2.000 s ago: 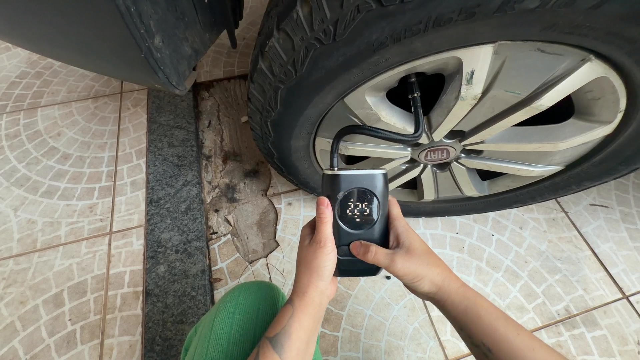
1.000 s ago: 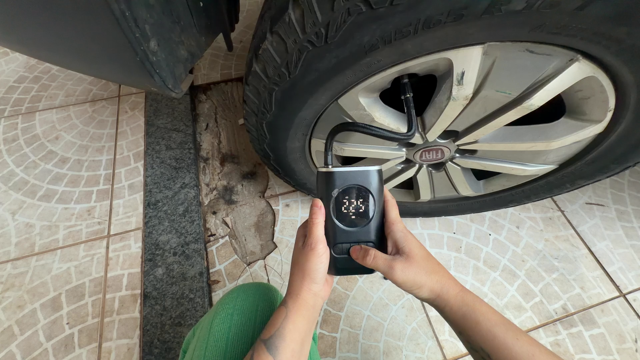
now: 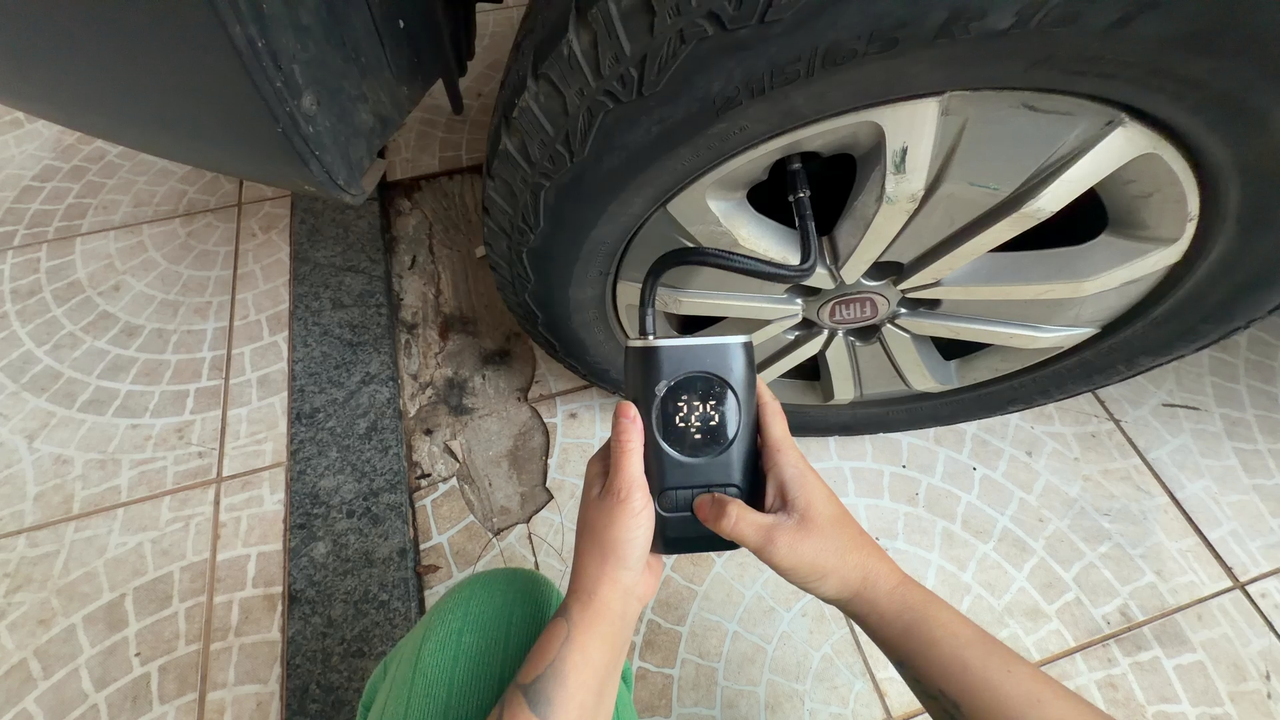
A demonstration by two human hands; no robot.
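A black portable tire inflator point(image 3: 697, 450) with a lit round display is held upright between both hands. My left hand point(image 3: 618, 510) grips its left side, thumb along the edge. My right hand point(image 3: 805, 520) holds the right side, its thumb over the buttons below the display. From the inflator's top a black air hose point(image 3: 735, 260) curves to the right and up to a metal-collared connector point(image 3: 799, 190) at an opening between the wheel's spokes; the valve itself is hidden. The alloy wheel point(image 3: 960, 250) sits in a black tire point(image 3: 570, 250).
Dark car bodywork point(image 3: 250, 80) hangs at the upper left, beside the tire. Under it run a grey stone strip point(image 3: 345, 430) and a patch of broken concrete point(image 3: 470, 380). Patterned floor tiles point(image 3: 120, 400) lie around. A green-clothed knee point(image 3: 480, 640) is just left of my left forearm.
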